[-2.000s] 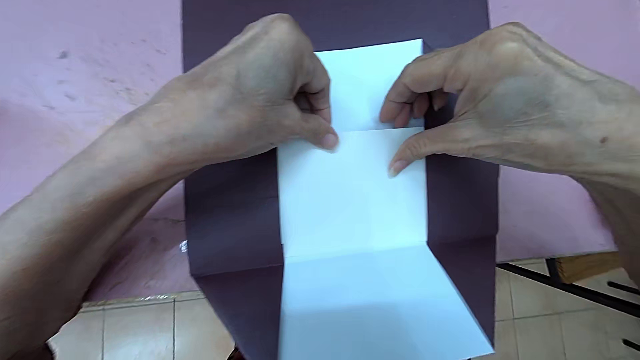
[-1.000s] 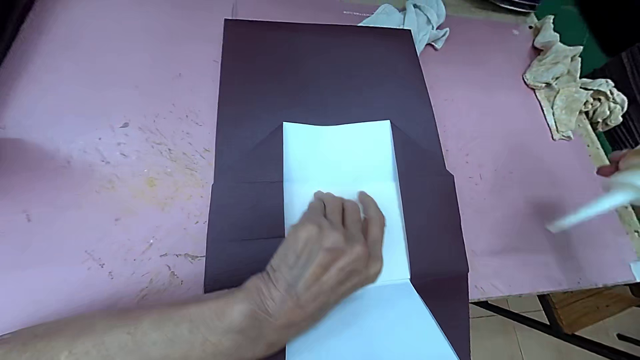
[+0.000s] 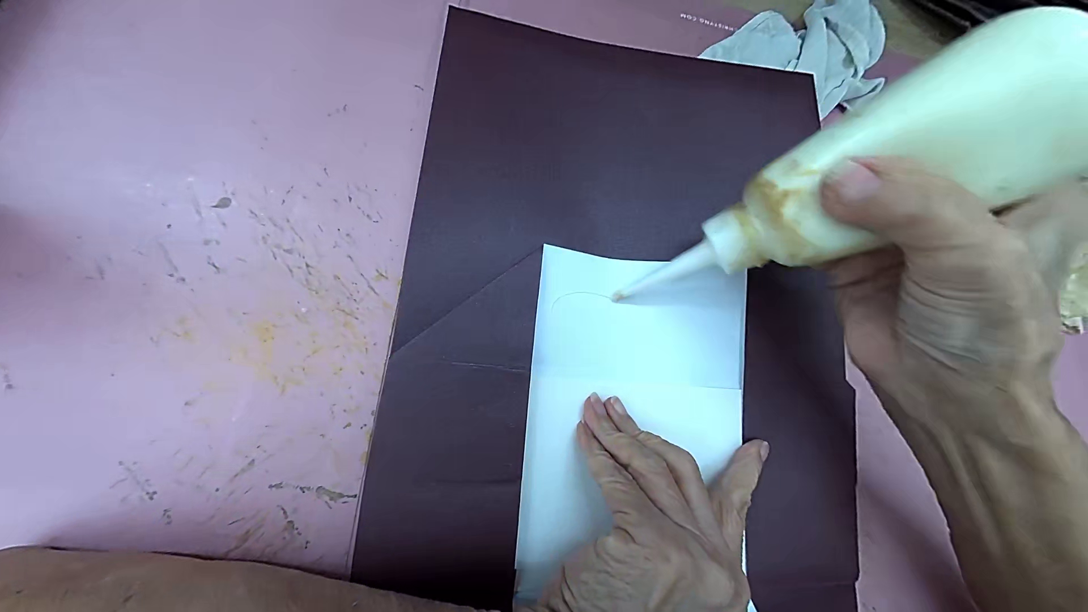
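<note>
A dark, creased sheet of paper or card (image 3: 629, 153) lies on the pink work surface, with a folded white paper (image 3: 629, 340) on top of it. My left hand (image 3: 663, 510) rests flat on the lower part of the white paper, its fingers pointing up the sheet. In my right hand (image 3: 943, 246) is a pale squeeze bottle (image 3: 935, 127), tilted down to the left. The bottle's narrow nozzle meets the upper panel of the white paper, where a thin curved line runs left from the tip. Brown residue stains the bottle's neck.
Beyond the dark sheet's top right corner lies a crumpled grey cloth (image 3: 816, 51). The pink surface (image 3: 195, 280) bears dark marks and yellowish stains on the left. Part of another pale cloth (image 3: 1074, 289) shows at the right edge, behind my right wrist.
Both hands were at the white paper's fold two seconds ago. The bottle, blurred at the right edge a second ago, has come left over the paper in my right hand.
</note>
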